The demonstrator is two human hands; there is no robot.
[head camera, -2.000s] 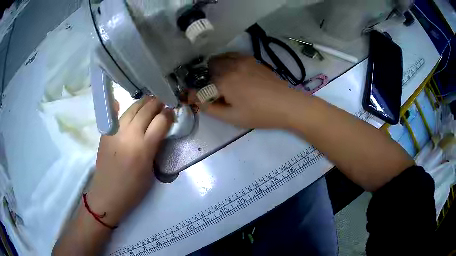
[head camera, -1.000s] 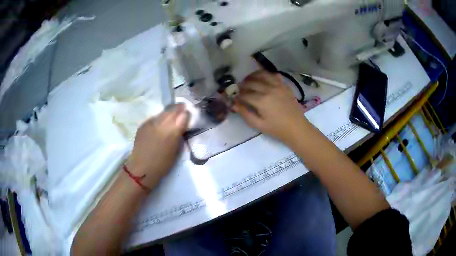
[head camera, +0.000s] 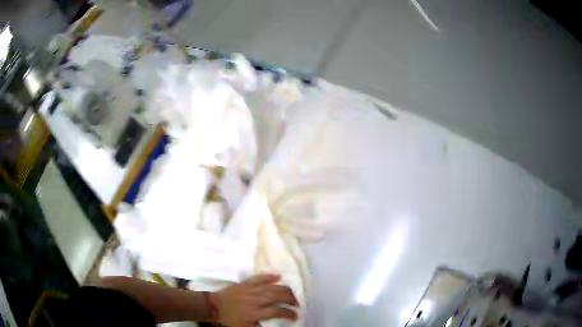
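My left hand (head camera: 258,301) lies at the bottom, on the edge of white to cream fabric pieces (head camera: 281,255). Its fingers are a little apart and it does not visibly grip the cloth, though the picture is blurred. The fabric spreads from the hand up over the left part of the white table (head camera: 440,191). My right hand cannot be made out. Metal parts of the sewing machine (head camera: 491,303) show blurred at the lower right edge.
A large bright heap of white pieces (head camera: 191,211) lies to the left, by a yellow and blue edge (head camera: 141,167). Another machine (head camera: 96,105) stands at the upper left. A grey surface (head camera: 485,83) lies beyond the table's far edge.
The view has swung left, away from the machine head. My left hand has left the needle area and is now on the fabric. My right hand, phone and shears have left the picture.
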